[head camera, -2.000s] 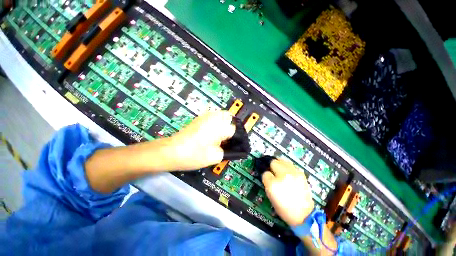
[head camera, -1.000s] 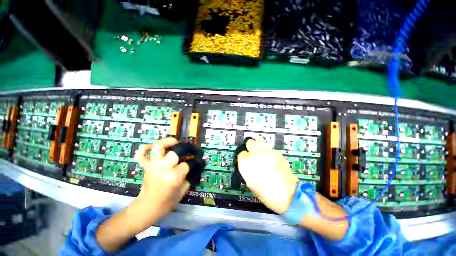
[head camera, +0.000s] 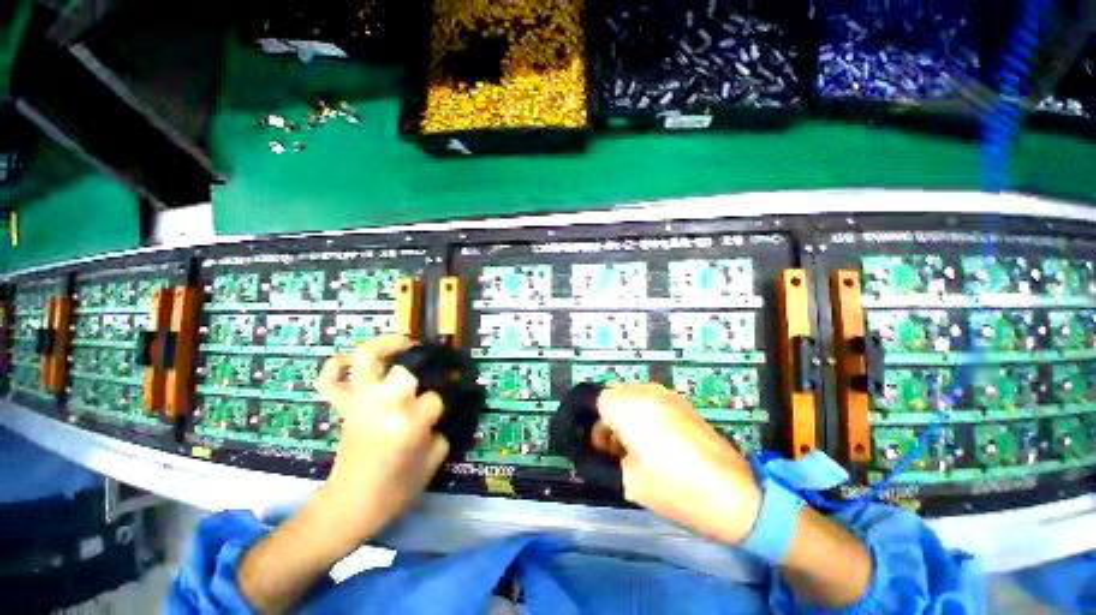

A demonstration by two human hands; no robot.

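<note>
A black pallet (head camera: 769,246) with white lettering holds rows of small green circuit boards (head camera: 712,387); several upper boards look whitish. My left hand (head camera: 391,421) is over the joint with the pallet to its left, fingers curled, with black coverings on some fingers. My right hand (head camera: 679,463) is low over the pallet's middle column, its black-covered fingertips bent down and close together, hiding the board beneath. A light-blue band (head camera: 779,517) is at my right wrist. Whether either hand holds a part cannot be told.
More pallets with orange bars (head camera: 851,360) adjoin on both sides along a pale rail (head camera: 601,529). Behind are a green mat (head camera: 673,168) with loose shiny bits (head camera: 327,113), and bins of yellow (head camera: 517,102), black-silver (head camera: 709,60) and blue components (head camera: 895,54). A blue coiled cord (head camera: 1000,120) hangs at right.
The view has turned level since the first frame. Since one second ago my right hand has moved lower on the boards, toward me. My left hand stays near the pallet joint.
</note>
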